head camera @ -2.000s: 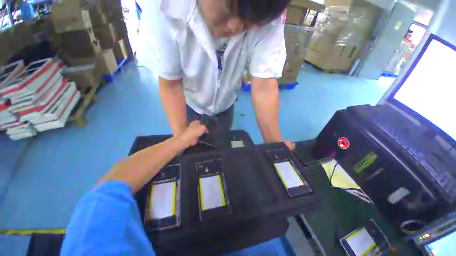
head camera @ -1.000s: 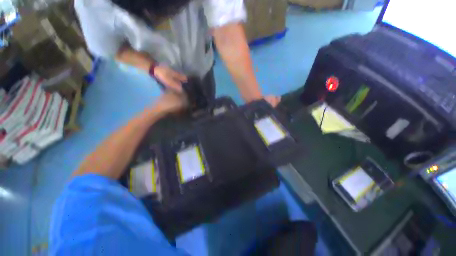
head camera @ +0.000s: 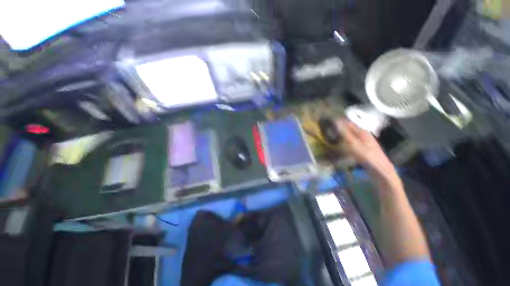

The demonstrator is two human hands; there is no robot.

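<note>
The picture is blurred. My right hand (head camera: 363, 146) reaches in from the right, its fingers at a black mouse (head camera: 330, 129) on a patterned mat; whether they grip it is unclear. My left hand is out of view. A purplish smartphone (head camera: 182, 144) lies on the left blue-purple plate (head camera: 209, 162). The right plate (head camera: 288, 144) has no phone on it. A second black mouse (head camera: 239, 152) lies between the plates, and a thin red stick (head camera: 259, 144) lies along the right plate's left edge.
A white-centred, dark-edged phone (head camera: 122, 170) lies left on the green bench. A tester with a bright screen (head camera: 176, 80) stands behind. A white fan (head camera: 401, 82) is at the back right. A black tray with several white labels (head camera: 339, 232) is at the lower right. Black trays (head camera: 89, 257) are lower left.
The view has swung right from the left trays and the other person to the bench. My left arm has gone out of view, and my right hand now shows at the mouse.
</note>
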